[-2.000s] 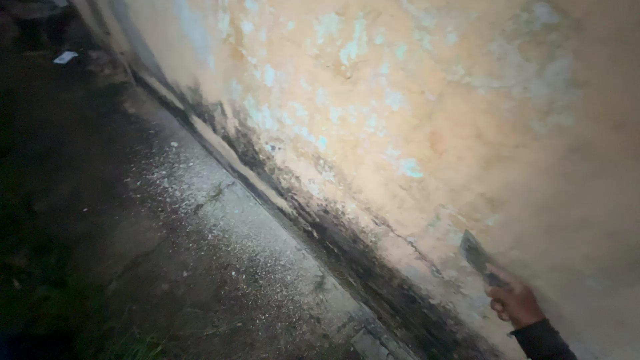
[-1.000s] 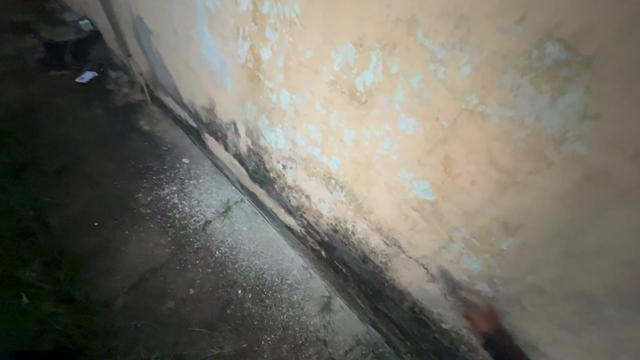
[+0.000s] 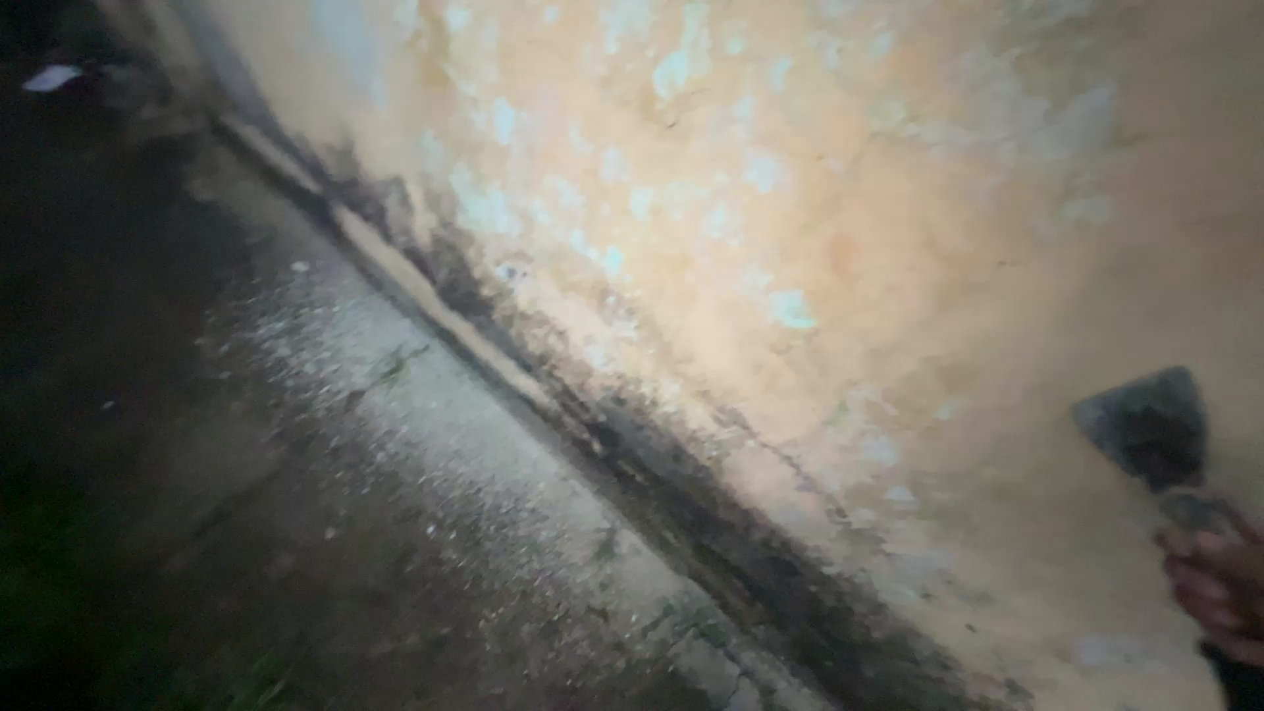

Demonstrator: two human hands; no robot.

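My right hand point(image 3: 1215, 583), in a dark sleeve, is at the lower right edge, closed around the handle of a putty knife point(image 3: 1150, 425). The knife's wide, dirty metal blade points up and left in front of the wall; whether it touches the surface cannot be told. The painted plaster wall point(image 3: 938, 286) is peach-coloured, with pale blue-green patches, flaking paint and a crack low down. Dark stains point(image 3: 691, 474) run along its base. My left hand is out of view.
A concrete strip point(image 3: 464, 415) runs along the wall's foot, strewn with pale paint flakes point(image 3: 296, 326) and small weeds. Green grass point(image 3: 49, 583) grows at the lower left. A small white object point(image 3: 51, 78) lies on the ground at the upper left.
My right hand, with the putty knife in it, has moved right across the wall, away from the dark stained base and the crack, to the frame's right edge.
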